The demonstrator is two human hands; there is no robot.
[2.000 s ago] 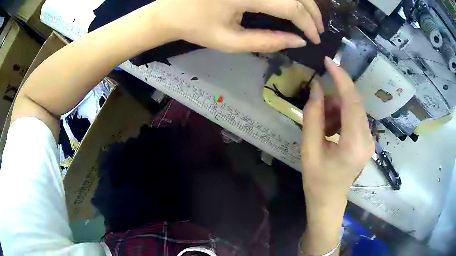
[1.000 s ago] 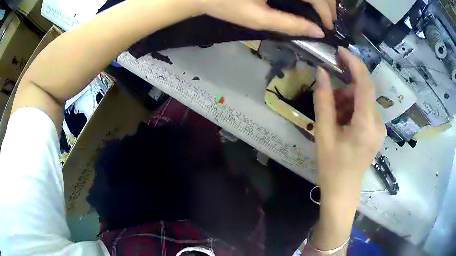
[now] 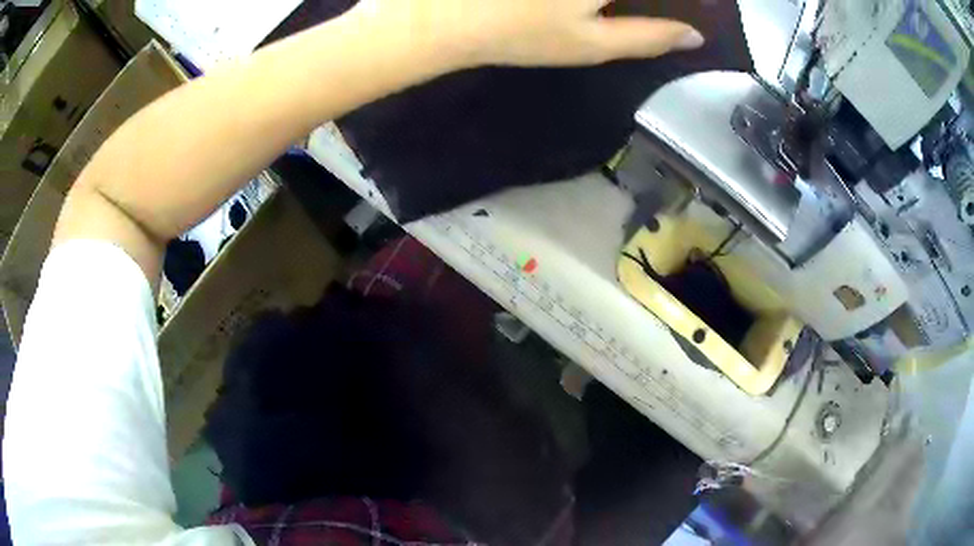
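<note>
A black cut piece (image 3: pixel 502 128) lies on the white machine table (image 3: pixel 577 229) and reaches the silver plate of the overlock machine (image 3: pixel 705 139). My left hand (image 3: pixel 523 32) rests on top of the piece, palm down, fingers extended; its upper part is cut off by the top edge. A blurred, skin-toned shape (image 3: pixel 892 475) at the lower right may be my right hand or forearm; its fingers and anything in them cannot be made out. A shapeless black pile (image 3: pixel 331 405) lies on my lap.
An open cardboard carton (image 3: pixel 230 309) with white and black pieces stands left of my lap. A yellow-framed opening (image 3: pixel 705 341) is in the machine front. Blue plastic (image 3: pixel 737 523) shows below the table edge.
My right hand has left the machine plate, which is now uncovered. The black piece lies spread wider left of the plate. The snips no longer show on the table. The view has shifted.
</note>
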